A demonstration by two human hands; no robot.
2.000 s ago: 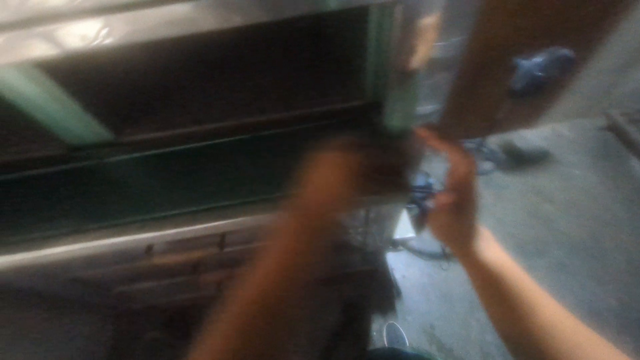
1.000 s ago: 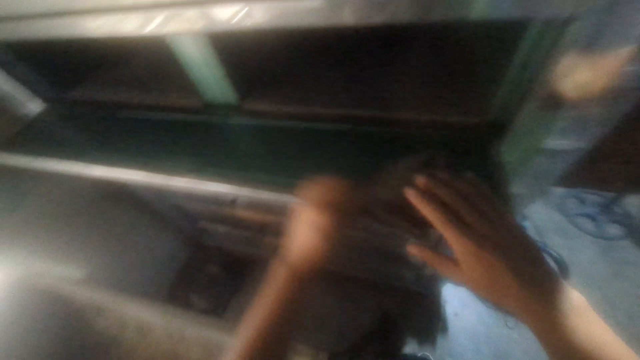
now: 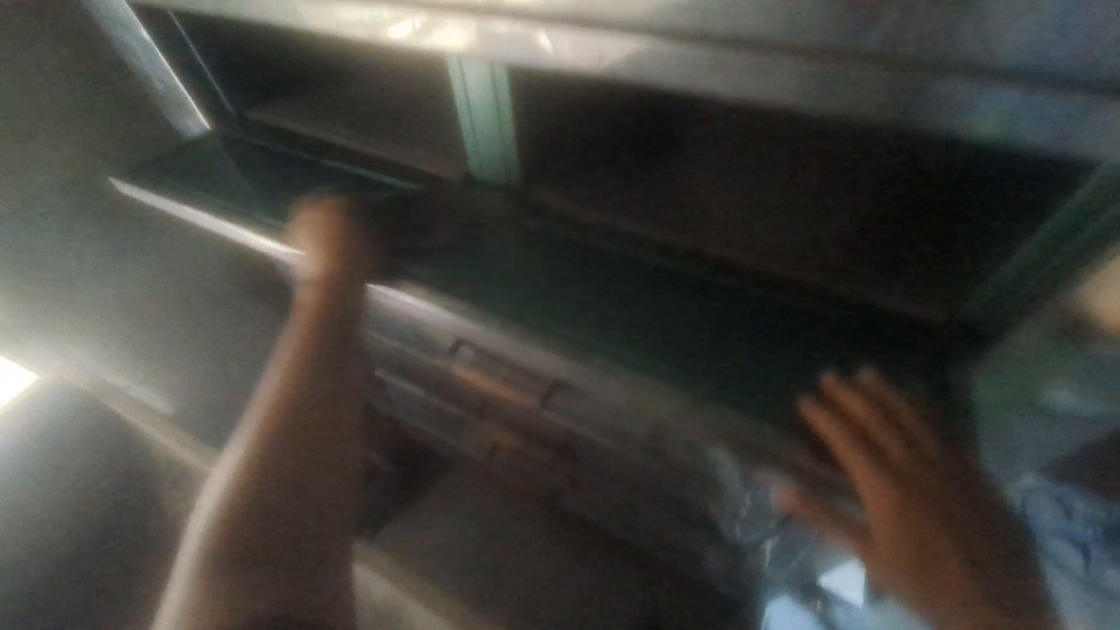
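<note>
A long dark green ledge with a pale front edge runs across the head view, below a recessed shelf opening. My left hand is at the ledge's left part, fingers closed; a dark blurred shape lies right beside it, and whether the hand grips it cannot be told. Over the ledge's right end is my right hand, its fingers spread and nothing seen in it. Blur hides whether its fingertips touch the surface.
Above the ledge, a pale green upright divides the dark opening. Drawer-like fronts show below the front edge. Blurred bluish and white items lie beyond the right end, and a wall stands at the left.
My left hand has moved left along the ledge, away from my right hand, which was near it one second ago. The view has swung left.
</note>
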